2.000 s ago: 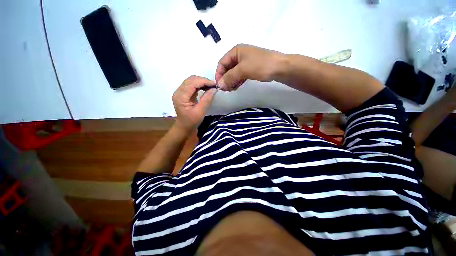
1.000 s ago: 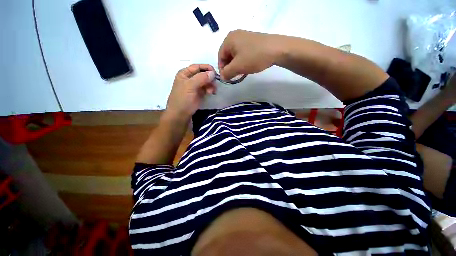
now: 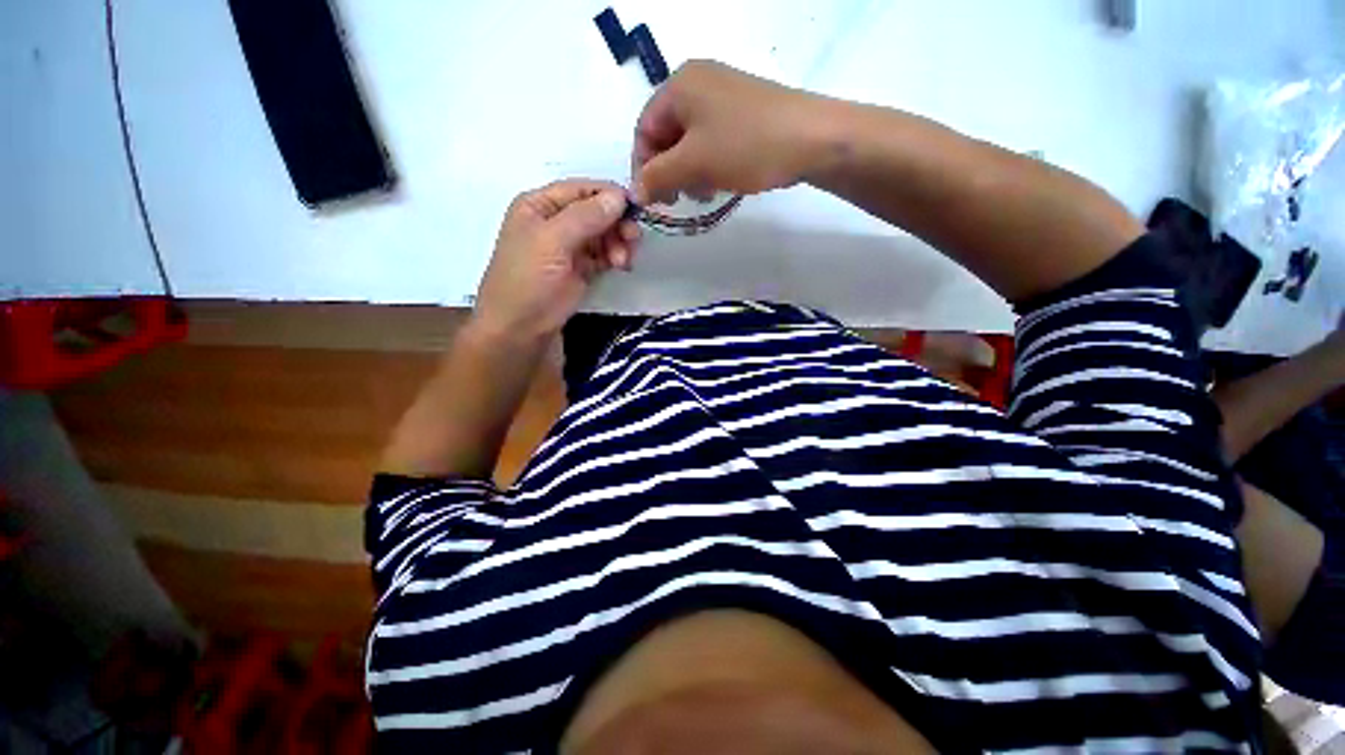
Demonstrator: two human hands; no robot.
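My left hand (image 3: 558, 251) is at the near part of the table, its thumb and fingers pinched on a small dark part, likely a black connector housing (image 3: 631, 210), mostly hidden by the fingertips. My right hand (image 3: 708, 133) is just right of it, fingertips almost touching the left ones, and holds harness wires. The harness wires (image 3: 686, 226) run from the left fingertips in a short dark, multi-strand loop that curves up under my right hand. Two loose black housings (image 3: 634, 46) lie beyond my right hand, touching each other.
A smartphone (image 3: 310, 103) lies at the left. At the right are a dark case (image 3: 1202, 263), a clear plastic bag (image 3: 1283, 133) with small black parts (image 3: 1298, 275) beside it, and another person's forearm (image 3: 1291, 387). The white table's edge (image 3: 398, 303) runs in front of me.
The wires now show as a loop between my hands, which were pinched together two seconds ago. The view has shifted, so the phone and loose housings sit higher in the picture.
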